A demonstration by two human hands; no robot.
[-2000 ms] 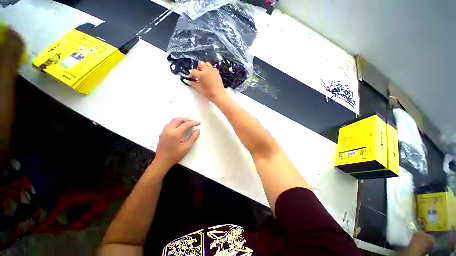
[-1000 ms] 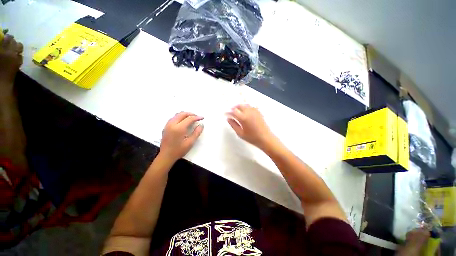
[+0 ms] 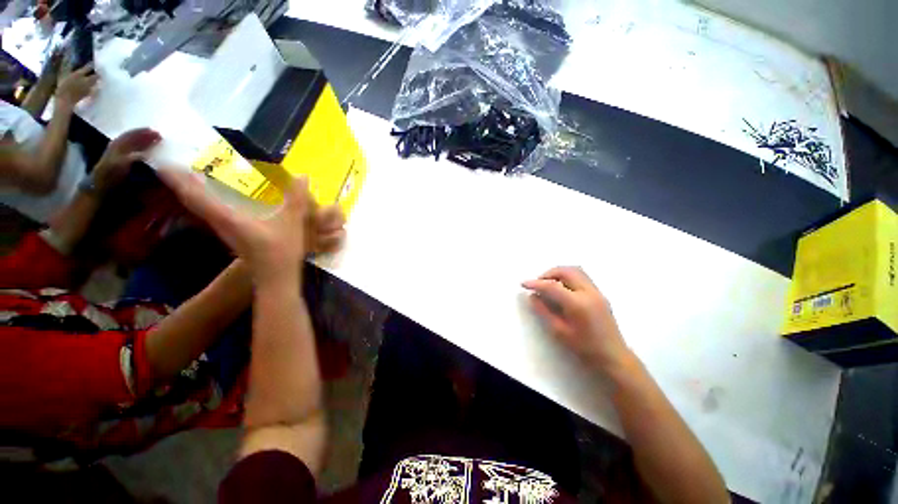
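Note:
An open yellow-and-black carton stands on the bench at the left, with its pale lid raised. My left hand is blurred in front of the carton, with thumb and fingers spread. A neighbour's hand is at the carton's lower edge. My right hand is over the white bench with curled fingers; whether it pinches something small cannot be told. A clear bag with a heap of black handles lies beyond my hands.
A finished yellow-and-black box stands at the right. Thin black pieces lie scattered on the far white surface. Yellow flat cartons show partly behind my left hand. A person in red sits close at the left, with another person beyond.
The view has turned left. My left hand has moved off the bench to the left, up to an open carton that has come into view. My right hand stays low over the bench.

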